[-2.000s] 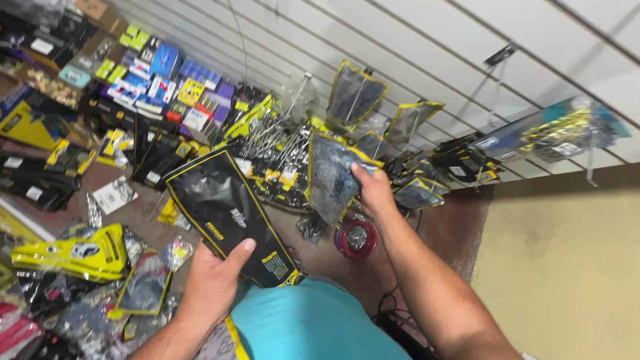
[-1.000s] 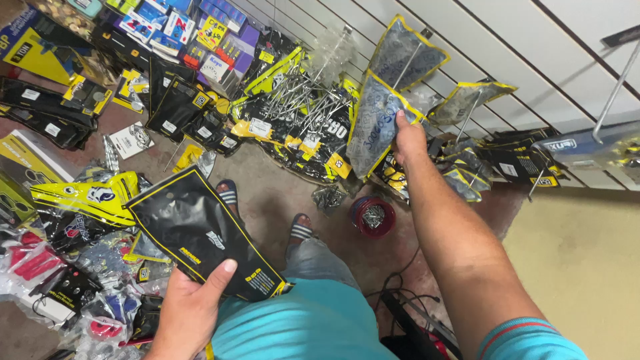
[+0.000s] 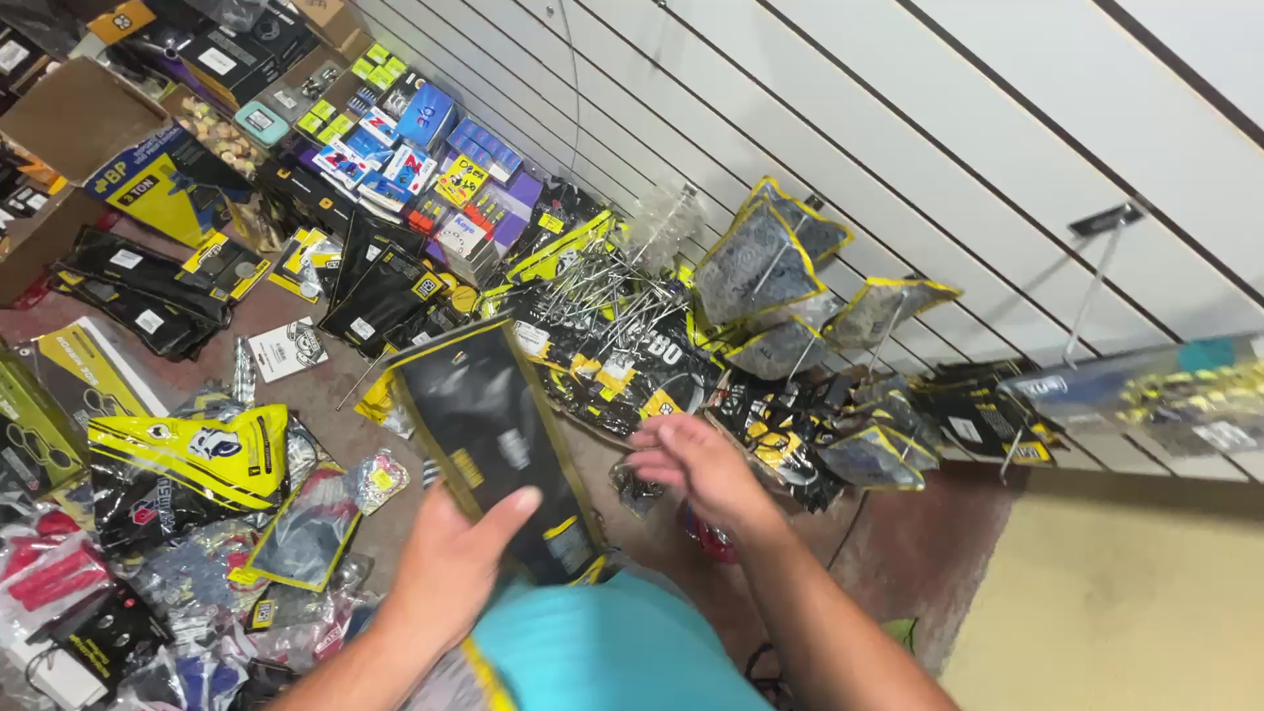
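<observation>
My left hand (image 3: 474, 548) grips a long black plastic packet with a yellow border (image 3: 499, 425), its thumb on top, in front of my turquoise shirt. My right hand (image 3: 691, 469) holds nothing, its fingers somewhat spread, just below the heap of black and yellow packets. A pile of metal slatwall hooks (image 3: 617, 296) lies on that heap. Beyond my right hand, clear-fronted packets with yellow edges (image 3: 758, 262) hang from hooks on the white slatwall (image 3: 889, 128). A red bowl (image 3: 713, 533) is partly hidden behind my right wrist.
Small parts boxes (image 3: 410, 168) stand along the wall at upper left, beside an open cardboard box (image 3: 84, 109). Bagged goods (image 3: 197, 464) cover the floor at left. A bare hook (image 3: 1096, 276) and a long clear packet (image 3: 1155, 390) project from the wall at right.
My right hand has let go of the clear-fronted packet and drawn back from it; that packet now hangs at the wall. My left hand still holds the black packet.
</observation>
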